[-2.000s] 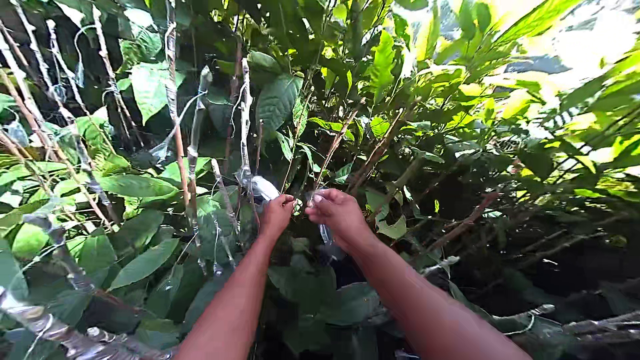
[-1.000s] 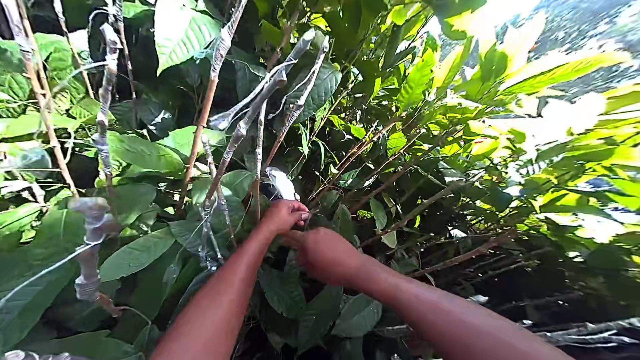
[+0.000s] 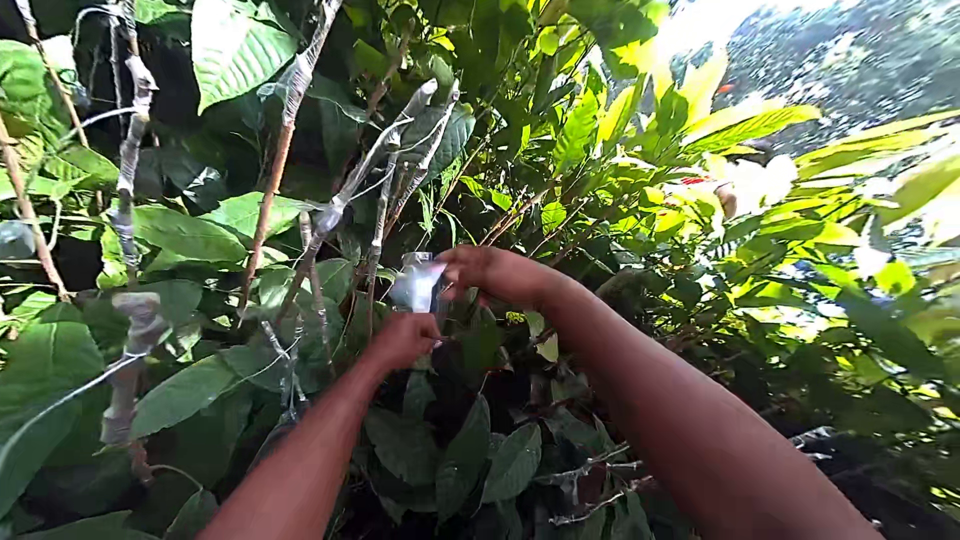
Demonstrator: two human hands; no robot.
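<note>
My left hand [image 3: 405,339] is closed at the centre of the head view, just below a shiny strip of clear plastic film [image 3: 417,286]. What lies inside its fist is hidden, though it seems to pinch the film's lower end or a stem. Up and to the right, my right hand [image 3: 491,276] has bent fingers at the film's upper right edge; blur hides whether they grip it. Left of the hands, a slanting stem wrapped in clear film [image 3: 330,217] rises beside a thinner wrapped stem [image 3: 384,202].
More film-wrapped stems stand at the left, one thick and upright [image 3: 129,172], another reddish-brown [image 3: 276,161]. Broad green leaves [image 3: 180,234] surround them. Dense sunlit foliage [image 3: 720,135] fills the right side, and thin branches [image 3: 585,472] cross low at the bottom right.
My right hand has moved up from beside my left hand to the plastic film's upper part. The view has shifted since two seconds ago.
</note>
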